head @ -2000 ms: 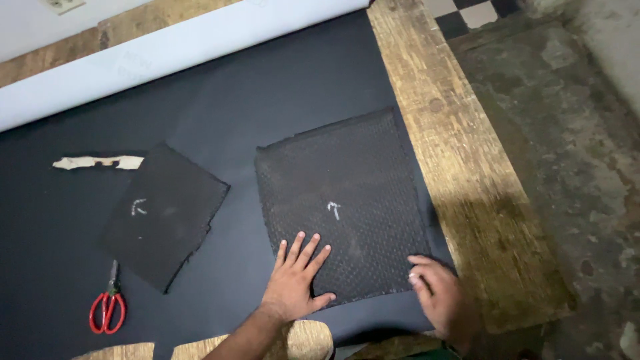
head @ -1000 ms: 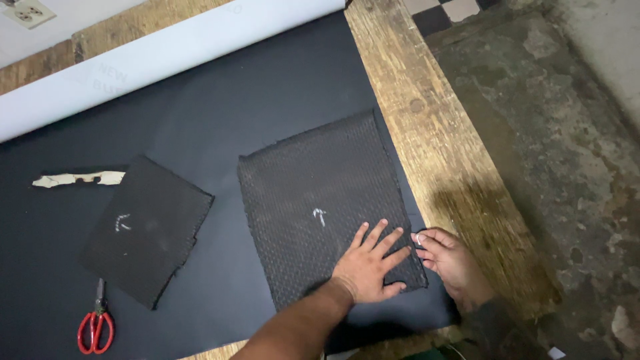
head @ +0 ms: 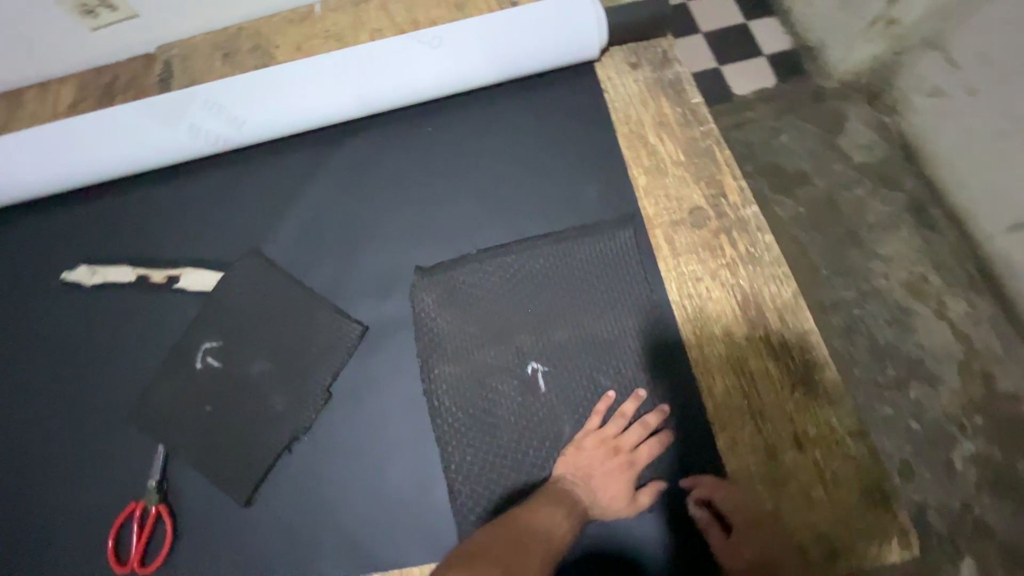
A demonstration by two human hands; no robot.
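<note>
My left hand [head: 616, 460] lies flat with spread fingers on the lower right part of a dark textured fabric piece [head: 512, 320], which bears a white chalk-like arrow. Just right of it, my right hand [head: 716, 512] is blurred near the edge of the black sheet material [head: 384, 184], its fingers curled; whether it holds anything cannot be told. A smaller dark fabric piece [head: 256, 384] with a similar arrow lies to the left. Red-handled scissors [head: 142, 528] rest below it, their tip by its edge. A pale, irregular strip [head: 136, 276] touches its upper left side.
A white-backed roll [head: 320, 104] of the material spans the back of the wooden table [head: 720, 240]. The table's bare right border runs beside the black sheet. Beyond it are a worn concrete floor [head: 864, 280] and checkered tiles [head: 732, 40]. A wall socket [head: 104, 12] is at top left.
My left hand has moved right across the larger fabric piece from its lower middle. That piece now lies farther from the wooden border, along its right edge. My right hand has moved slightly down since one second ago.
</note>
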